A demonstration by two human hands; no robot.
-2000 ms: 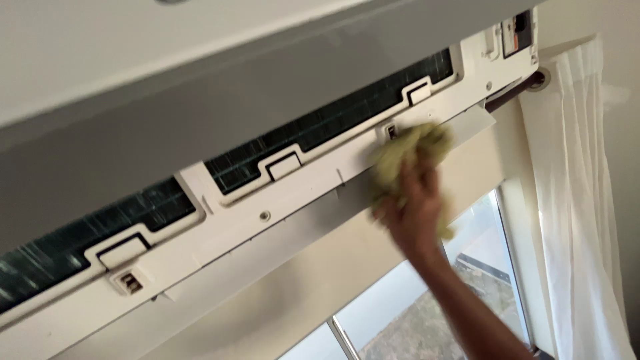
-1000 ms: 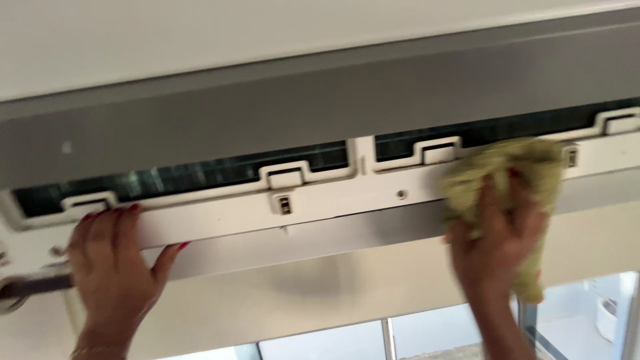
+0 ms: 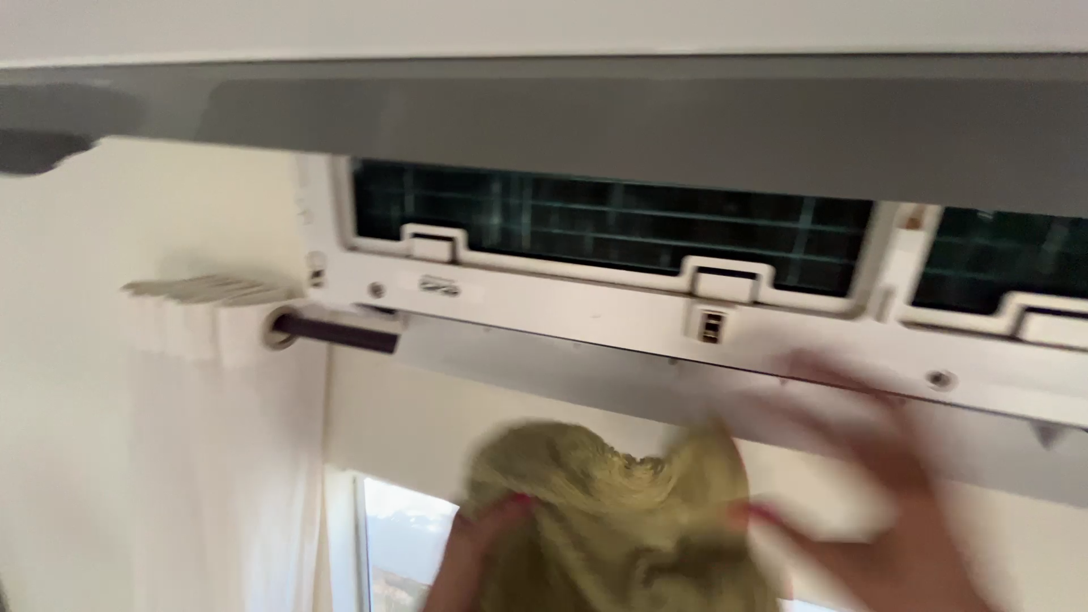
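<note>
A yellow-green cloth (image 3: pixel 620 518) hangs bunched below the front of a wall-mounted air conditioner (image 3: pixel 586 314). At the cloth's left side, my left hand (image 3: pixel 476 544) grips it, thumb in front; the rest of that hand is hidden behind the cloth. My right hand (image 3: pixel 884 476), blurred, is at the cloth's right edge with its fingers spread; whether the thumb touches the cloth is not clear. Above both hands, the unit's raised front panel (image 3: pixel 595 127) leaves the dark mesh filters (image 3: pixel 595 225) and their white frame showing.
A white curtain (image 3: pixel 221 442) hangs at the left from a dark rod (image 3: pixel 340 331), close to the unit's left end. Below is a window (image 3: pixel 404 544). The air outlet flap (image 3: pixel 561 365) runs along the unit's lower edge.
The cloth was in my right hand against the unit's lower frame; now it is below the unit with my left hand on it. My left hand has left the frame. The view has shifted to the unit's left end.
</note>
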